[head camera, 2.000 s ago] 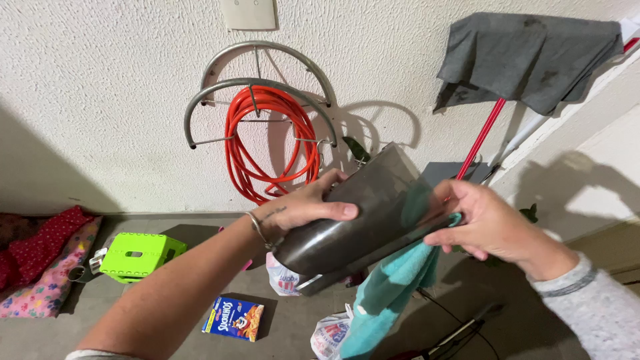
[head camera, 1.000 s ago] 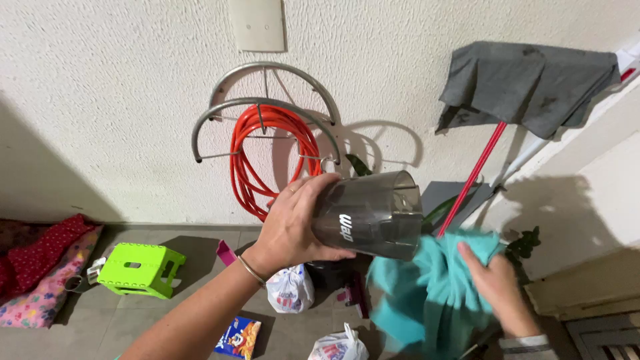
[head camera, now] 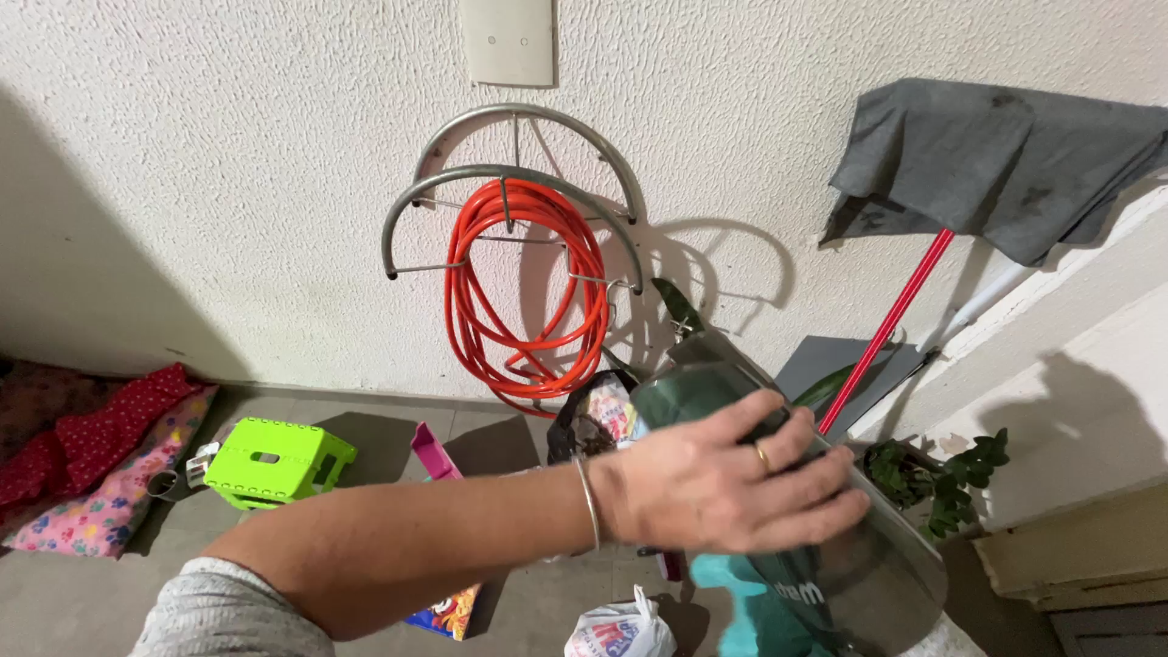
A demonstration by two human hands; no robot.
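A smoky translucent plastic container (head camera: 876, 584), with light lettering on its side, is held tilted at the lower right. My left hand (head camera: 730, 474), wearing a ring and a bracelet, lies over the container with its fingers curled around its side. A teal cloth (head camera: 744, 602) hangs beneath the container, and some of its colour shows through the wall. My right hand is hidden behind the container; only a bit of the grey sleeve (head camera: 944, 639) shows at the bottom edge.
An orange-red hose (head camera: 470, 310) hangs coiled on a metal wall rack. A green folding stool (head camera: 274, 456), patterned cushion (head camera: 100, 511), plastic bag (head camera: 620, 630) and blue snack packet (head camera: 447, 616) are on the floor. A grey cloth (head camera: 985, 164) drapes over a red pole (head camera: 890, 328), near a plant (head camera: 958, 479).
The container has tipped, and my left hand now lies across its upper side. My right hand, visible with the teal cloth one second ago, has gone out of sight behind the container.
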